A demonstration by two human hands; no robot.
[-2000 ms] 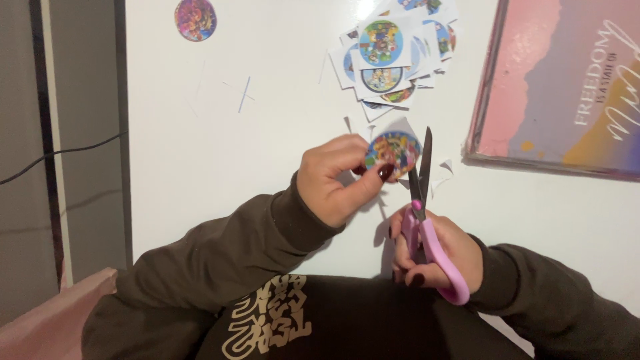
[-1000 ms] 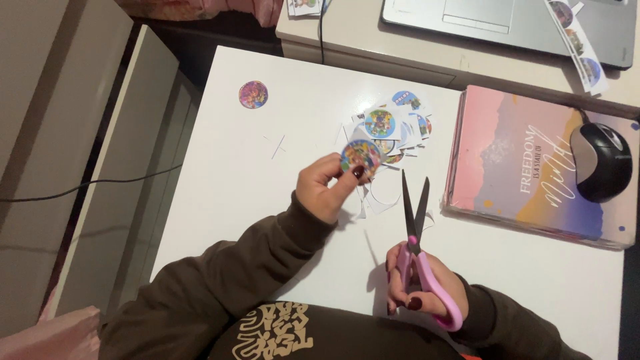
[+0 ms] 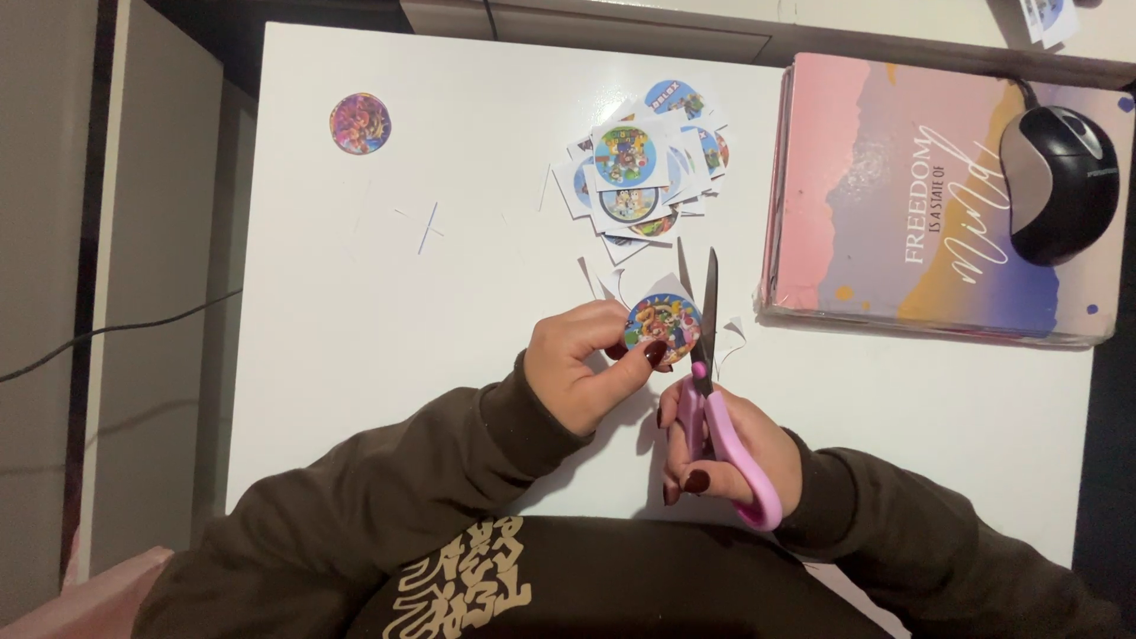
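Note:
Between its thumb and fingers, my left hand (image 3: pixel 590 368) holds a round printed paper picture (image 3: pixel 661 324) with a bit of white paper at its upper edge. My right hand (image 3: pixel 732 448) grips pink-handled scissors (image 3: pixel 729 444), their dark blades parted beside the picture's right edge. Beyond the hands lies a pile of square paper cutouts (image 3: pixel 626 155) with round cartoon pictures. A round cut picture (image 3: pixel 360 123) lies alone at the upper left of the white table (image 3: pixel 426 328).
Thin paper scraps (image 3: pixel 430 228) lie left of the pile, and curled trimmings (image 3: pixel 731 342) lie right of the scissors. A black computer mouse (image 3: pixel 1061 186) rests on a pink and purple notebook (image 3: pixel 852 195) at the right. A black cable (image 3: pixel 115 328) runs at the far left.
The scissors have come up to the round picture; one second ago they stood apart from it to the right. The view has shifted.

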